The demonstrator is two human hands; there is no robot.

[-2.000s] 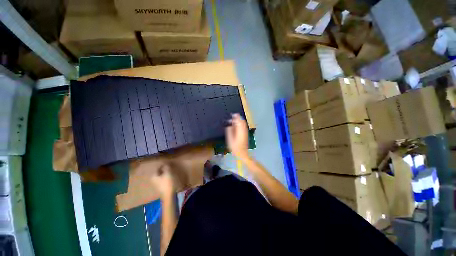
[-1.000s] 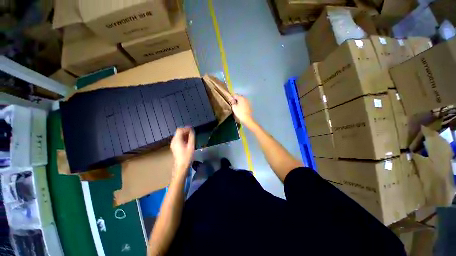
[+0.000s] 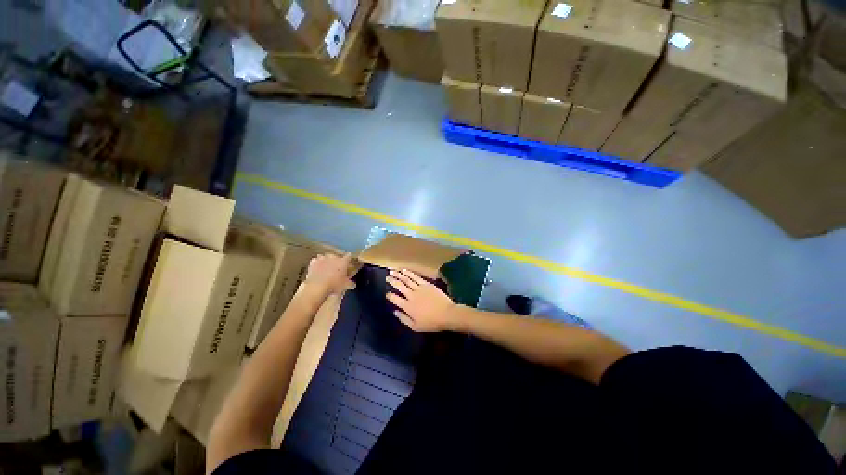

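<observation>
The master carton (image 3: 299, 371) is open below the middle of the view, filled with rows of black product boxes (image 3: 366, 394). Its brown end flap (image 3: 410, 252) is folded outward over a green surface (image 3: 470, 278). My left hand (image 3: 329, 275) is at the carton's far left corner, fingers closed around the brown edge. My right hand (image 3: 419, 301) lies with spread fingers on top of the black boxes near the end flap. My dark clothing hides the near right part of the carton.
Brown printed cartons (image 3: 97, 250) are stacked at the left, one with open flaps (image 3: 199, 218). More cartons (image 3: 594, 70) stand on a blue pallet (image 3: 557, 156) at the top right. A yellow line (image 3: 575, 280) crosses the grey floor. A shoe (image 3: 519, 304) shows beside the green surface.
The view has turned towards the carton's end. My right hand has left the brown end flap and rests on the boxes. My left hand has moved from above the boxes to the carton's corner.
</observation>
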